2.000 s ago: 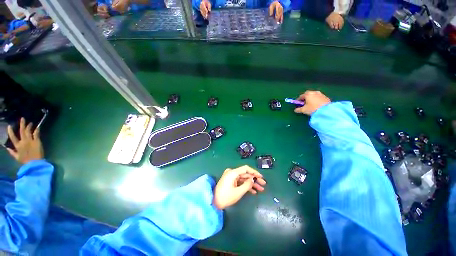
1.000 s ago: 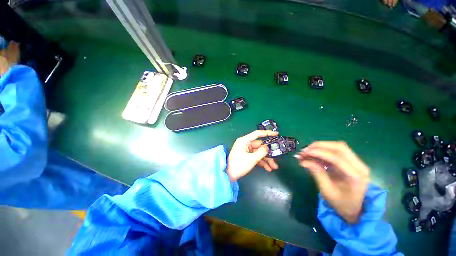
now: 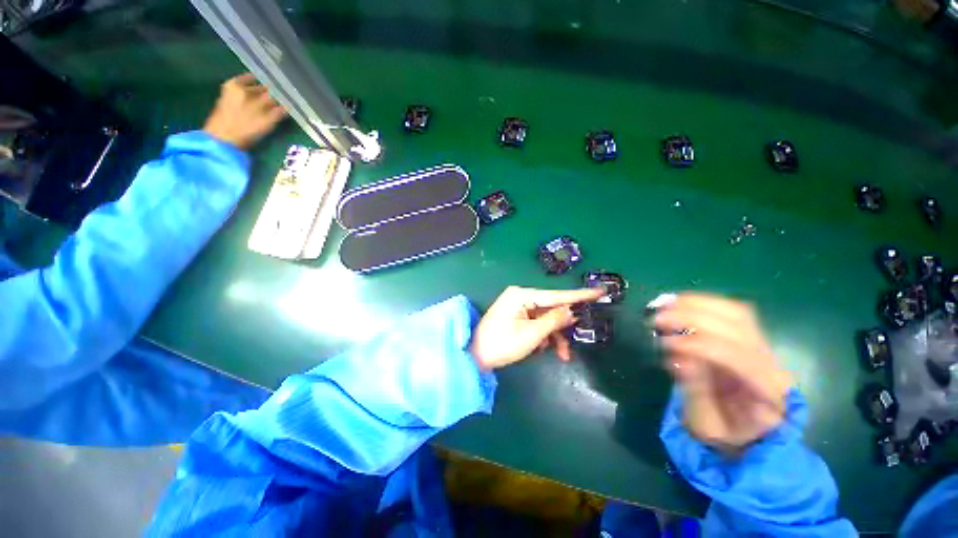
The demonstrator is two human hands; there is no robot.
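Observation:
My left hand (image 3: 520, 328) grips a black electronic unit (image 3: 591, 328) at its fingertips, low over the green bench. Its index finger reaches over a second black unit (image 3: 605, 284) just behind; whether it touches is unclear. My right hand (image 3: 725, 363) is motion-blurred, right of the held unit and apart from it. Its fingers are pinched around a slim tool, with a pale tip (image 3: 662, 302) showing; the rest of the tool is hidden or blurred. Another unit (image 3: 560, 254) lies behind my left hand, and one (image 3: 495, 207) beside the open oblong case (image 3: 410, 238).
A row of black units (image 3: 601, 145) crosses the bench. More units surround a clear bag (image 3: 924, 363) at right. A patterned phone (image 3: 297, 205) lies beside the case, by the slanting metal post (image 3: 284, 68). Another person's hand (image 3: 244, 110) is behind the post. Tiny scraps (image 3: 743, 231) lie right of centre.
Since two seconds ago my right hand has come back from the unit row to near my left hand, which has taken hold of a unit. The neighbour's arm has reached in toward the post. The view has tilted down.

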